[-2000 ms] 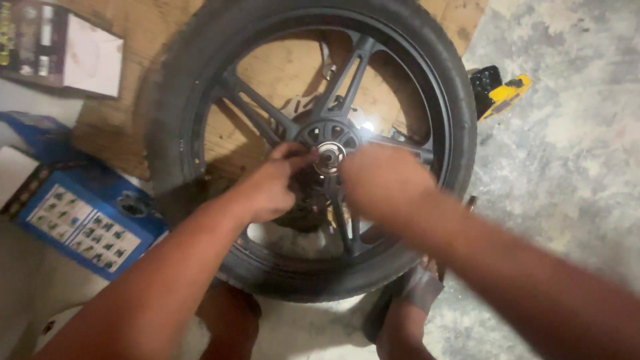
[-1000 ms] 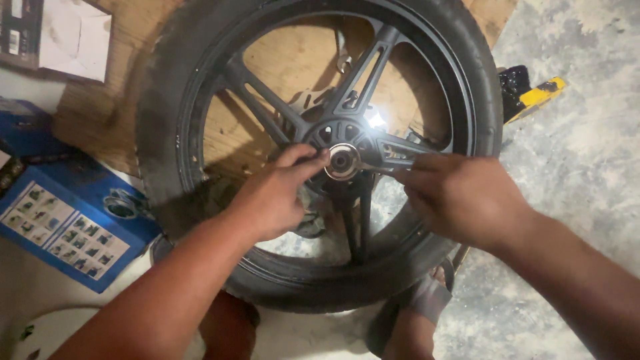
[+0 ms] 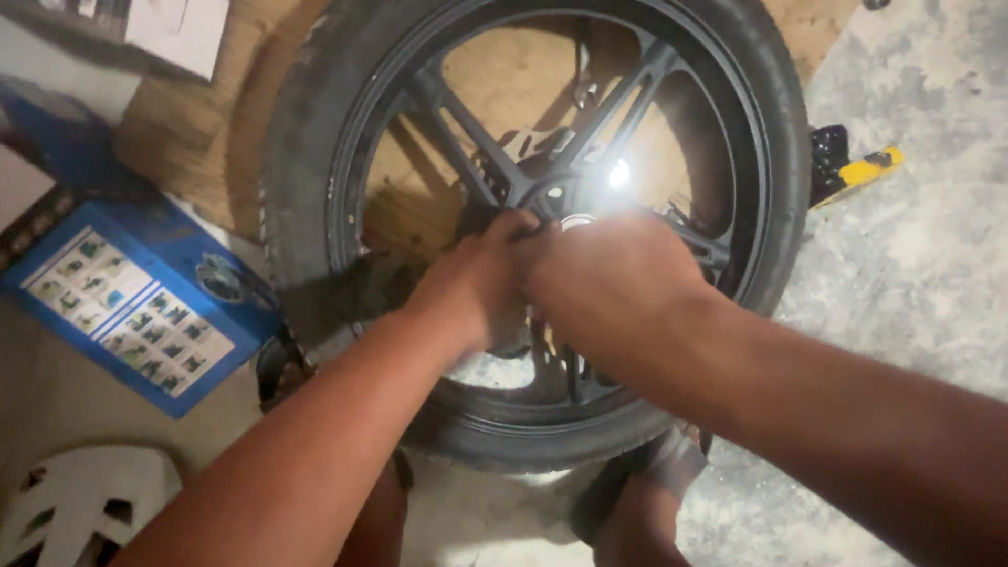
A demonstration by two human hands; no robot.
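Observation:
A black spoked motorcycle wheel (image 3: 630, 102) with its tyre (image 3: 303, 157) lies flat below me. My left hand (image 3: 488, 268) is at the left side of the hub, its fingers meeting the right hand's. My right hand (image 3: 614, 276) lies over the hub with its fingers curled; whether it holds something is hidden. Only the upper edge of the bright metal ring at the hub centre (image 3: 579, 221) shows above the right hand. A bright glare shines on the hub's upper right.
Wooden board (image 3: 504, 71) under the wheel; blue printed box (image 3: 181, 291) at left; another box (image 3: 177, 31) at upper left. A yellow and black object (image 3: 870, 167) lies on the concrete floor to the right. White slotted plastic piece (image 3: 94, 496) at lower left; my feet are below the wheel.
My right hand has moved from right of the hub to over it, against my left hand. The metal ring, plainly visible one second ago, is now mostly covered.

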